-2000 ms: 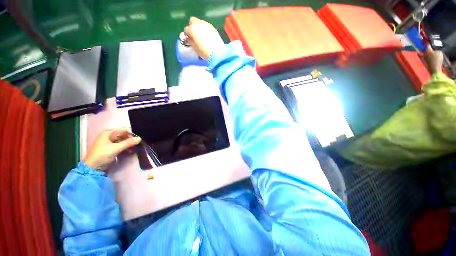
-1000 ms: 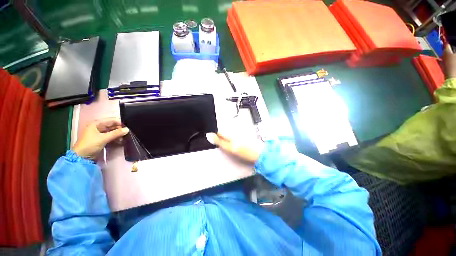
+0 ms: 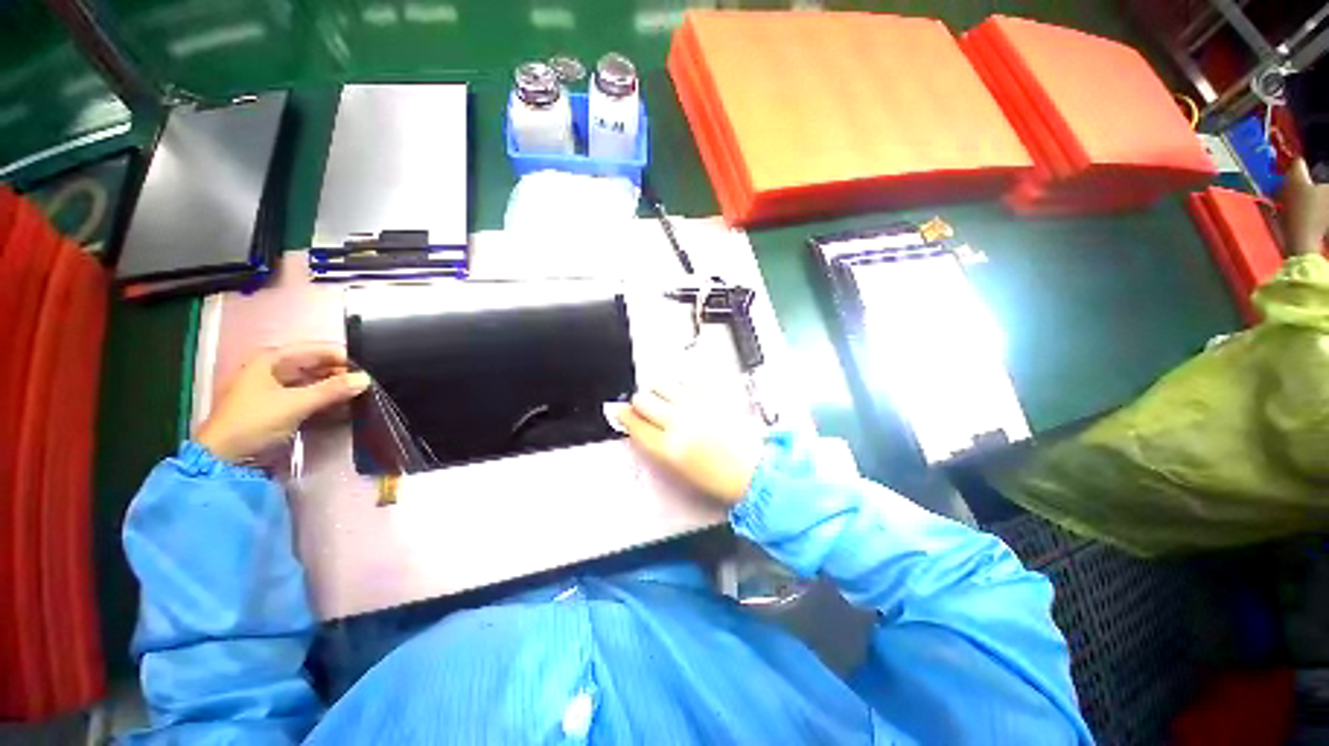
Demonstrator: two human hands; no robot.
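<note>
A black screen assembly (image 3: 503,364) lies on the pale mat (image 3: 481,539), its small gold tail (image 3: 388,490) at the lower left edge. My left hand (image 3: 284,405) pinches the corner of a clear protective film (image 3: 394,426) at the screen's left edge; the film is creased and partly lifted there. My right hand (image 3: 692,442) is at the screen's lower right corner, with a small white piece, perhaps a wipe (image 3: 618,415), at its fingertips.
An air blow gun (image 3: 729,313) and a thin dark stick (image 3: 672,238) lie right of the screen. White wipes (image 3: 571,201) and bottles in a blue holder (image 3: 518,142) stand behind. Display panels (image 3: 391,168) are back left and right; orange-red foam stacks (image 3: 853,110) behind. A person's yellow-green sleeve (image 3: 1195,415) is right.
My right hand has come back from the bottles to the screen's right corner, uncovering the bottles and blow gun. My left hand still holds the film corner.
</note>
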